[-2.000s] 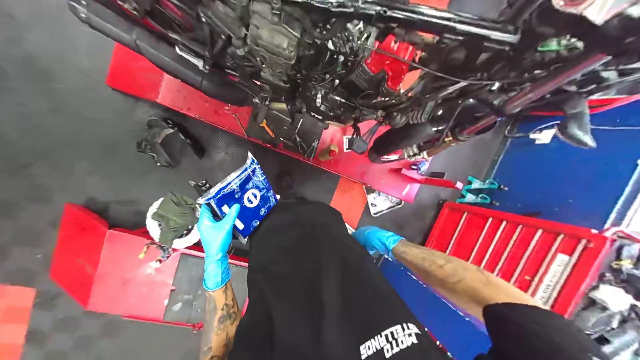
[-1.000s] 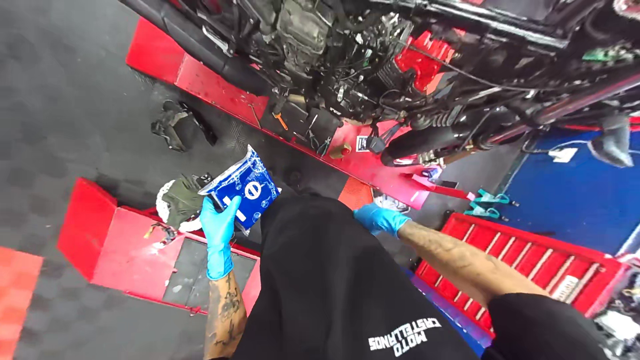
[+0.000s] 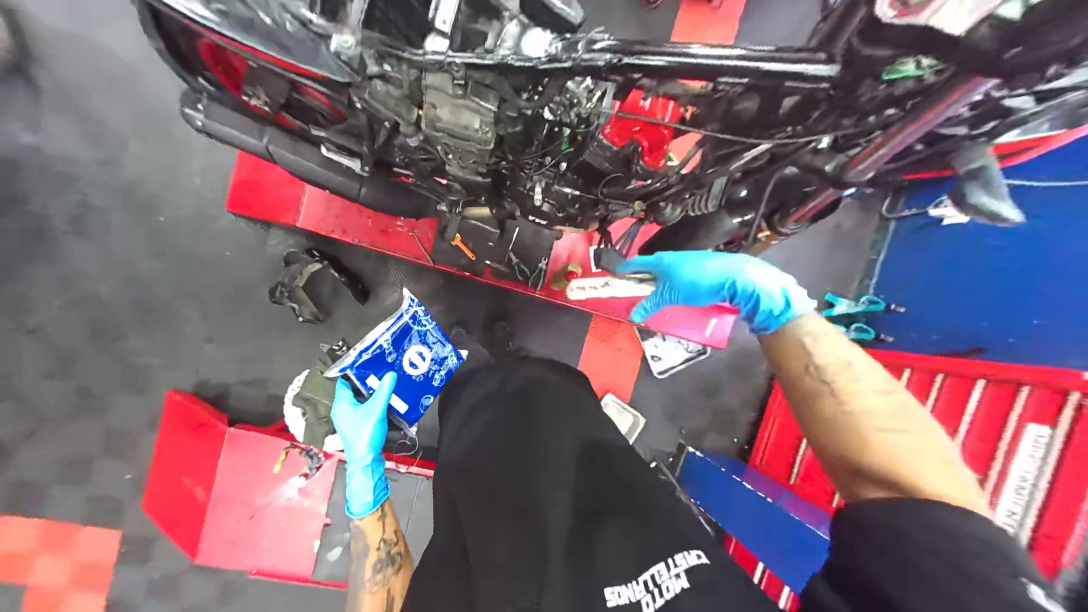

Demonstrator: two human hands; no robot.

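My left hand [image 3: 364,425], in a blue glove, grips a blue plastic packet [image 3: 412,361] with white markings by its lower left edge. My right hand [image 3: 718,285], also gloved, is stretched over the red lift platform [image 3: 340,217] beside the motorcycle [image 3: 476,119]. A pale, flat, elongated thing [image 3: 608,287] sticks out from between its thumb and fingers; what it is I cannot tell. Close to those fingertips lies a small black object on the platform. Pliers [image 3: 537,272] and an orange-handled tool [image 3: 463,246] rest on a dark mat on the platform.
A red tool chest [image 3: 943,408] stands at the right, with a blue panel [image 3: 756,510] near it. Black parts [image 3: 313,285] lie on the floor at left. A red stand [image 3: 255,501] is at lower left, a green and white cloth [image 3: 313,408] beside it. A white-rimmed tray [image 3: 671,350] lies below the platform.
My right hand has moved from beside my body up and forward over the platform, and a pale elongated thing now shows in it. My left hand still holds the blue packet.
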